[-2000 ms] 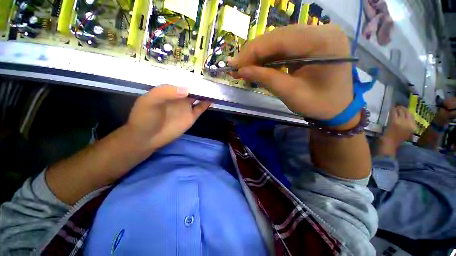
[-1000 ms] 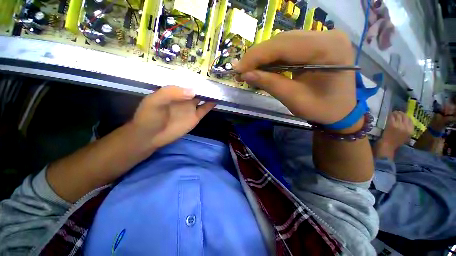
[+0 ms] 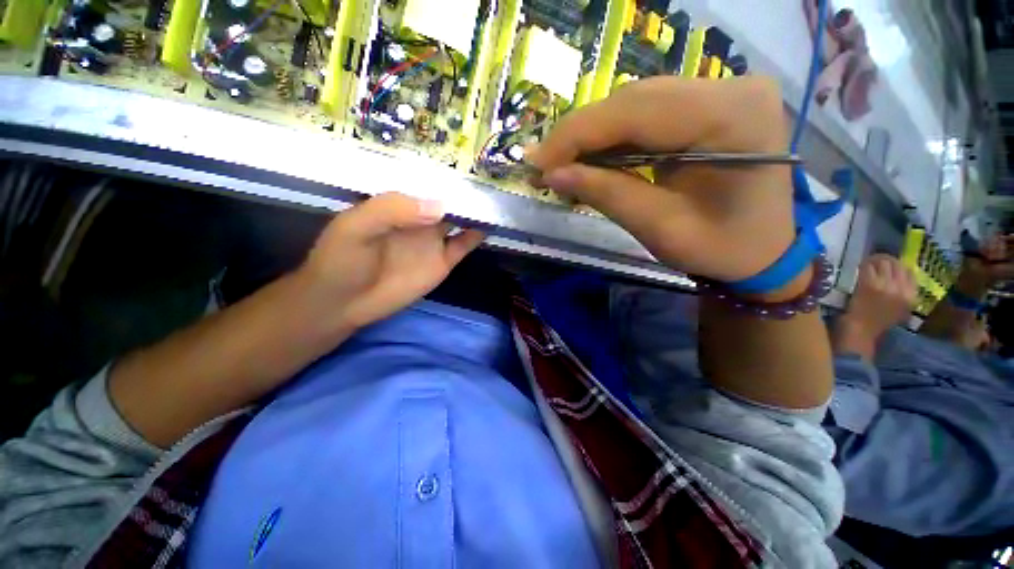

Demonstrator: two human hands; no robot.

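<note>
My right hand holds thin dark tweezers like a pen. Their tips are at the near end of a circuit board, by small capacitors and wires; my fingers partly hide the contact. A blue wrist strap and a beaded bracelet are on that wrist. My left hand holds the edge of the metal rail, thumb on top and fingers partly hidden below. More boards with yellow strips and red and blue wires lie in a row to the left.
A blue cord runs up from the wrist strap. A crumpled pink item lies beyond at the upper right. At the right, another person's hand is by a yellow part, with more hands farther off.
The row of boards has shifted slightly to the right and down in view. Both hands have shifted a little the same way, the right still holding the tweezers at the same board.
</note>
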